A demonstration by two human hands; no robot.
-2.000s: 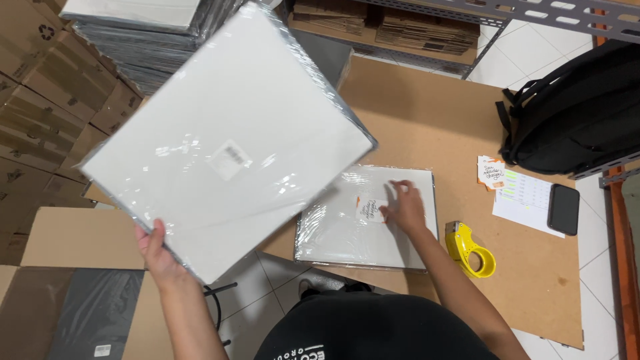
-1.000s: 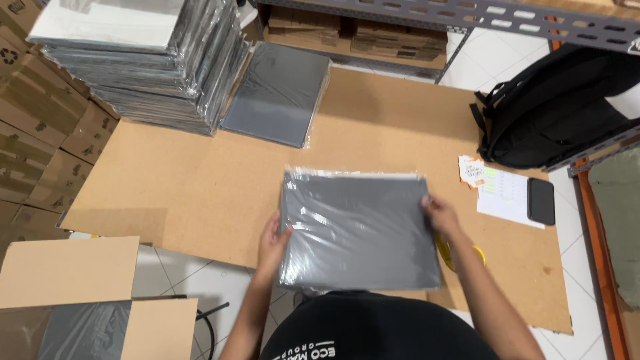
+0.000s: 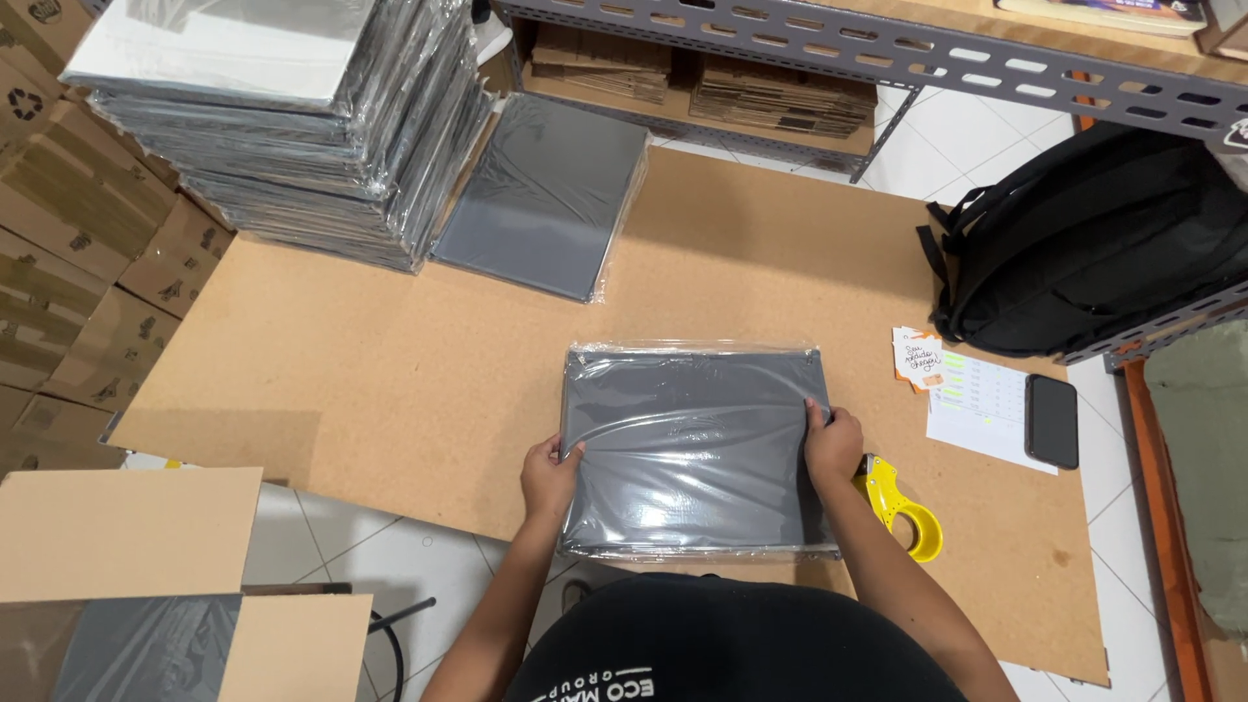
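Observation:
A dark grey flat rectangular pack in clear plastic wrap (image 3: 692, 448) lies at the near edge of the table, in front of my body. My left hand (image 3: 552, 478) grips its left edge, thumb on top. On the opposite edge, my right hand (image 3: 832, 444) holds the pack, with the thumb over the top face. Just right of that hand rests a yellow tape dispenser (image 3: 907, 512). Whether anything lies under the pack is hidden.
A tall stack of wrapped flat packs (image 3: 292, 146) stands back left, beside another grey wrapped pack (image 3: 551, 195). An open cardboard box (image 3: 127, 531) is at lower left. On the right are a black backpack (image 3: 1102, 244), small cards (image 3: 916, 359), a printed sheet (image 3: 975, 419) and a phone (image 3: 1051, 421).
Two seconds ago my left hand held a pack raised, white face showing, and my right hand touched a card on a white-faced pack. Now both hands hold a grey-faced pack at the table edge.

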